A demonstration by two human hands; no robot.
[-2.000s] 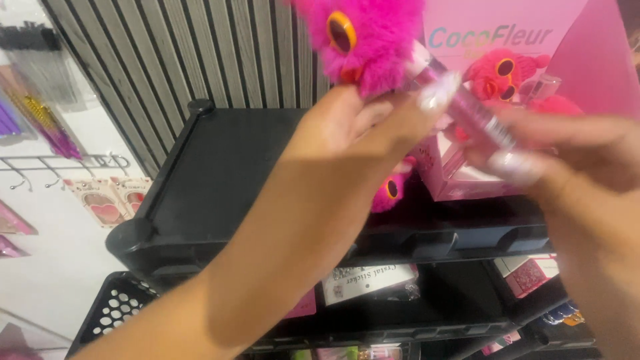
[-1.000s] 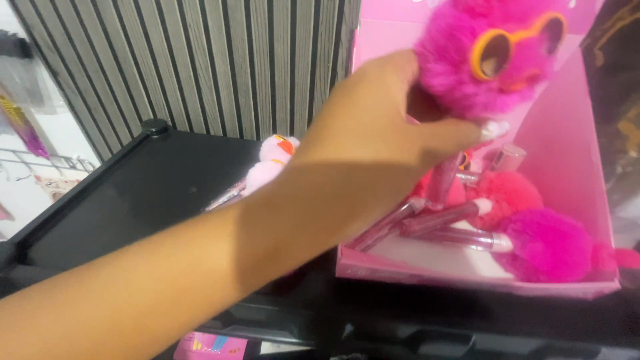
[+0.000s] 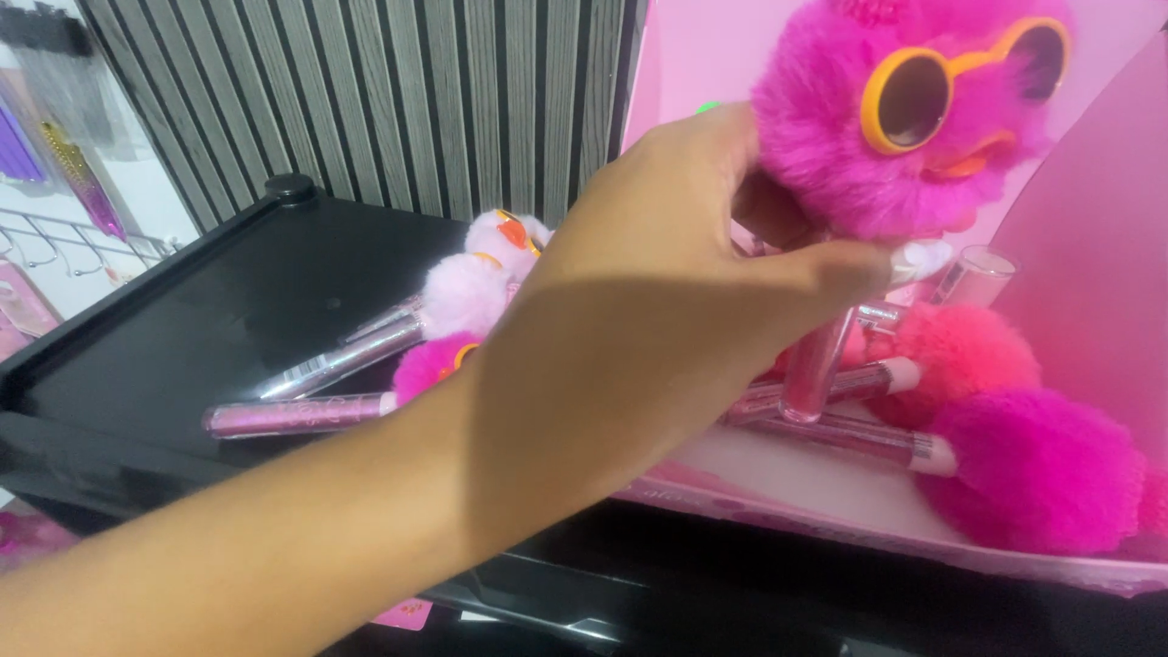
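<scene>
My left hand holds a lip gloss tube upright just under its magenta pom-pom topper, which wears orange-framed sunglasses. The tube's lower end hangs inside a pink display box. In that box lie more gloss tubes, with a coral pom-pom and a magenta pom-pom. On the black shelf, beyond my forearm, lie a pink gloss tube with a magenta pom-pom and silvery tubes beside pale pink pom-poms. My right hand is out of view.
The black plastic shelf has a raised rim and a round corner post. A grey slatted wall panel rises behind it. Wire hooks and packaged goods hang at the far left. The display box's pink walls stand at the right.
My right hand has left the view. My left hand has brought the magenta pom-pom gloss to the display box. The view has shifted right since two seconds ago.
</scene>
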